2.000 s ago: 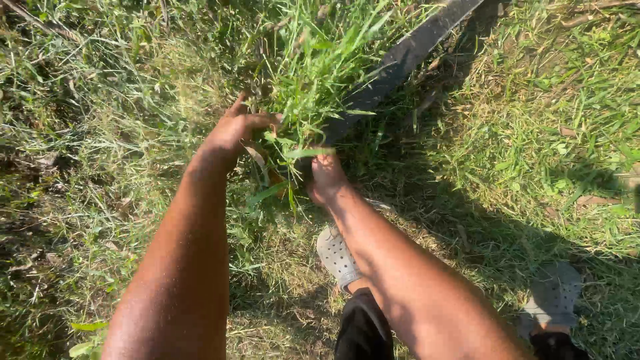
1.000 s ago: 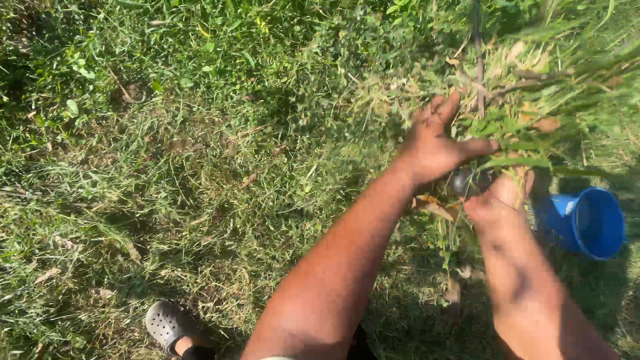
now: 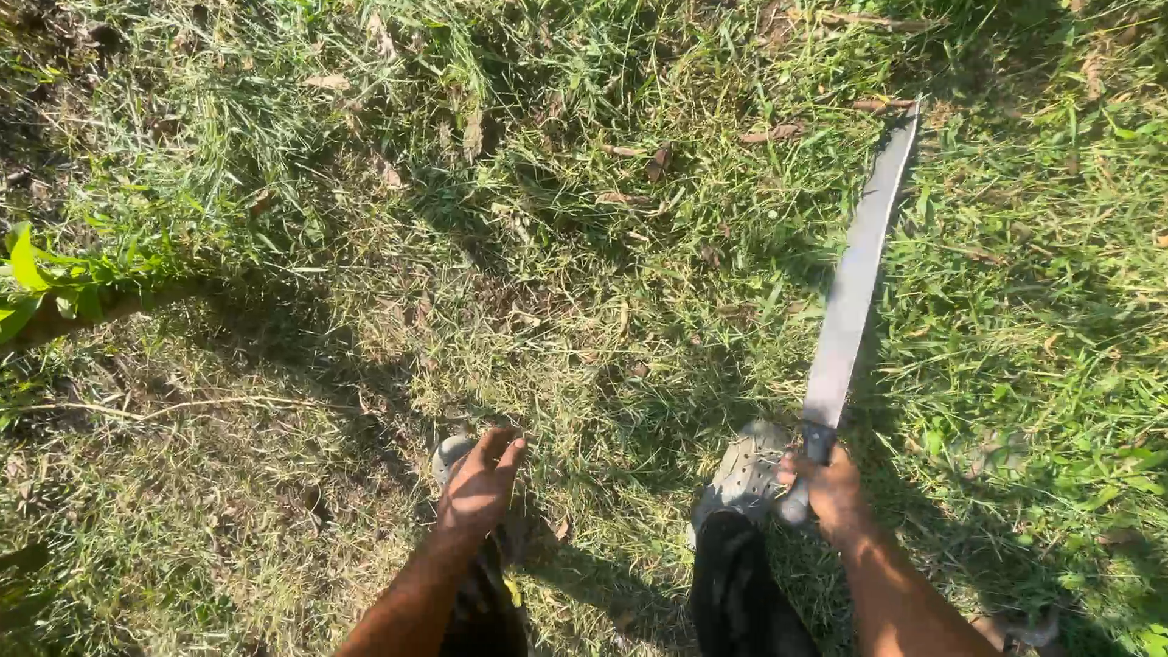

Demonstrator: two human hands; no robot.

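Observation:
My right hand [image 3: 829, 488] is closed around the dark handle of a machete [image 3: 850, 301], low on the right of the view. Its long grey blade points up and slightly right over the grass. My left hand [image 3: 481, 484] is empty, fingers apart, in front of the grey clog [image 3: 450, 456] on my left foot. The perforated clog [image 3: 746, 470] on my right foot is just left of the machete's handle.
Short and cut grass [image 3: 566, 365] with dry leaves covers the ground. A branch or stem [image 3: 119, 310] with green leaves enters from the left edge. A thin dry stalk [image 3: 210, 401] lies below it.
The bunch of grass that was at my hands is gone from them, and my hands have moved apart. The blue bucket seen one second ago is out of view after a large view shift.

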